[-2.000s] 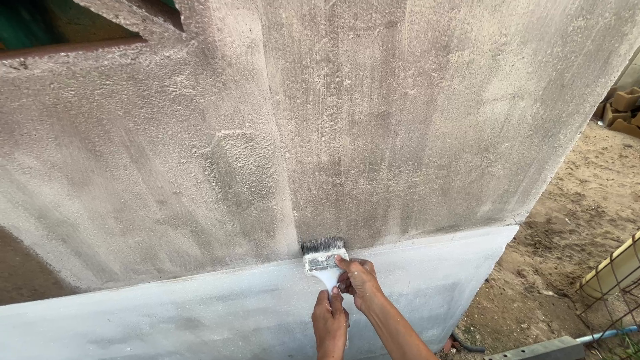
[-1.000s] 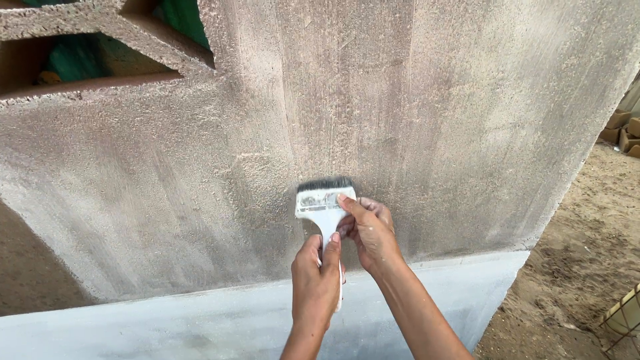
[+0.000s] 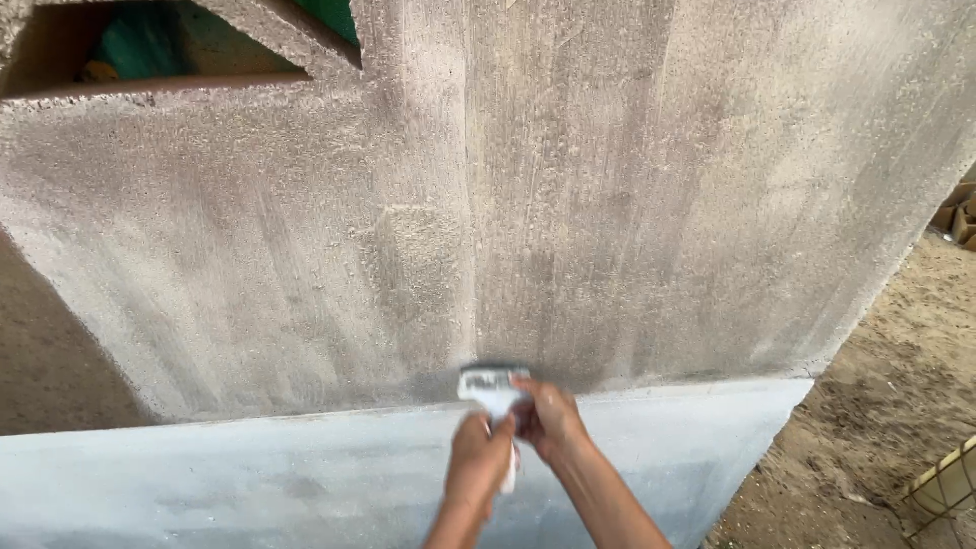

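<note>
A wide paintbrush (image 3: pixel 492 393) with a white handle and dark bristles is in both hands, slightly blurred. My left hand (image 3: pixel 479 454) is closed around the handle; my right hand (image 3: pixel 550 419) grips the brush near its head at the right side. The bristles meet the rough, brownish-grey plastered wall (image 3: pixel 579 229) just above its lower border. Below that border lies a smoother band coated whitish-blue (image 3: pixel 267 480), and the handle's lower end hangs in front of it.
A triangular opening (image 3: pixel 191 46) in the wall, with green behind it, is at the upper left. Sandy ground (image 3: pixel 862 396) runs along the wall's right edge. Brown blocks (image 3: pixel 964 217) stand at the far right, and a wire mesh (image 3: pixel 945 488) is at the lower right.
Both hands and the brush went up the rough wall, then came back down to near the border with the whitish band. The grip looks much the same.
</note>
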